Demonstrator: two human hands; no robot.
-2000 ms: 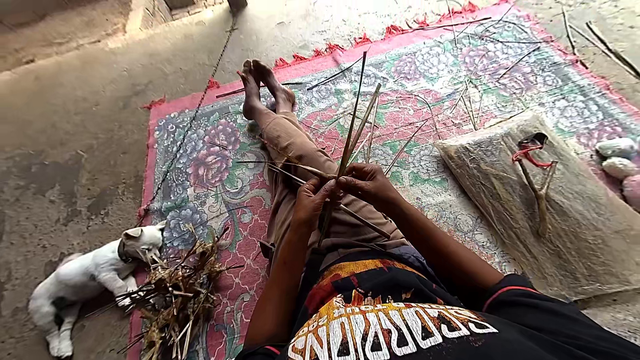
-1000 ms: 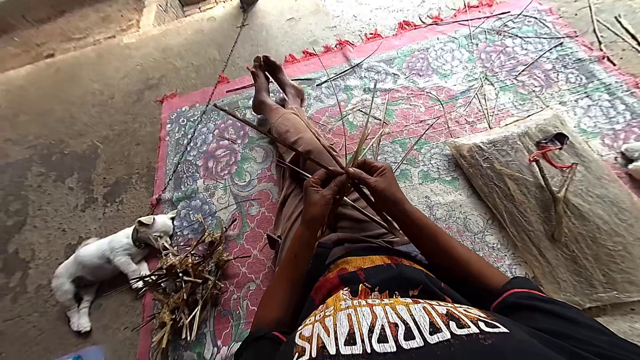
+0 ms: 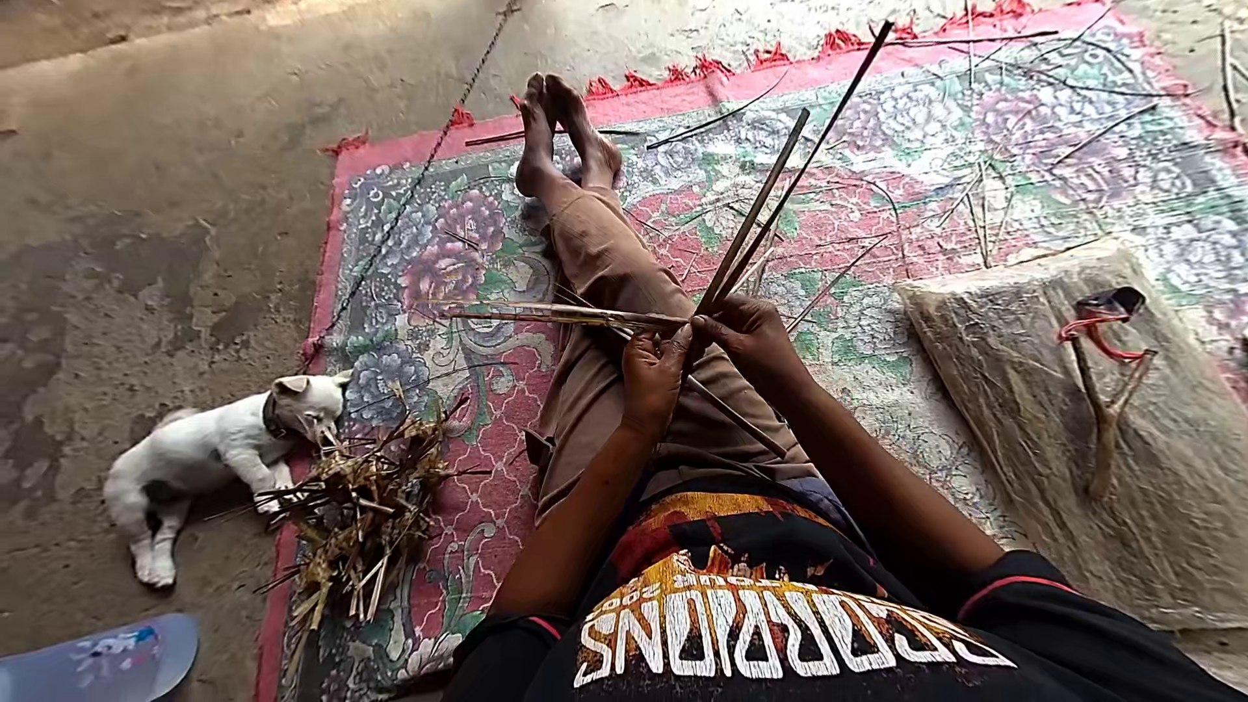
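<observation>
My left hand (image 3: 655, 375) pinches a bundle of thin dry plant stems (image 3: 575, 314) that points left across my lap. Just to its right, my right hand (image 3: 746, 336) grips the same work where dark stems (image 3: 765, 200) cross it and rise away to the upper right. The thumbs and fingertips of both hands nearly meet at the crossing. Another stem end (image 3: 736, 417) slants down over my thigh below the hands. The crossing itself is partly hidden by my fingers. My outstretched legs in brown trousers (image 3: 614, 258) lie beneath the work.
A floral rug (image 3: 468, 390) with loose stems lies under me. At left a white puppy (image 3: 219, 453) lies by a heap of plant scraps (image 3: 370, 517), with a chain (image 3: 409, 195) running above. A forked stick slingshot (image 3: 1104, 419) rests on a sack (image 3: 1024, 390) at right.
The stems have turned in my hands: one bundle now points left and long dark stems point to the upper right. A bluish translucent object shows more at the lower left.
</observation>
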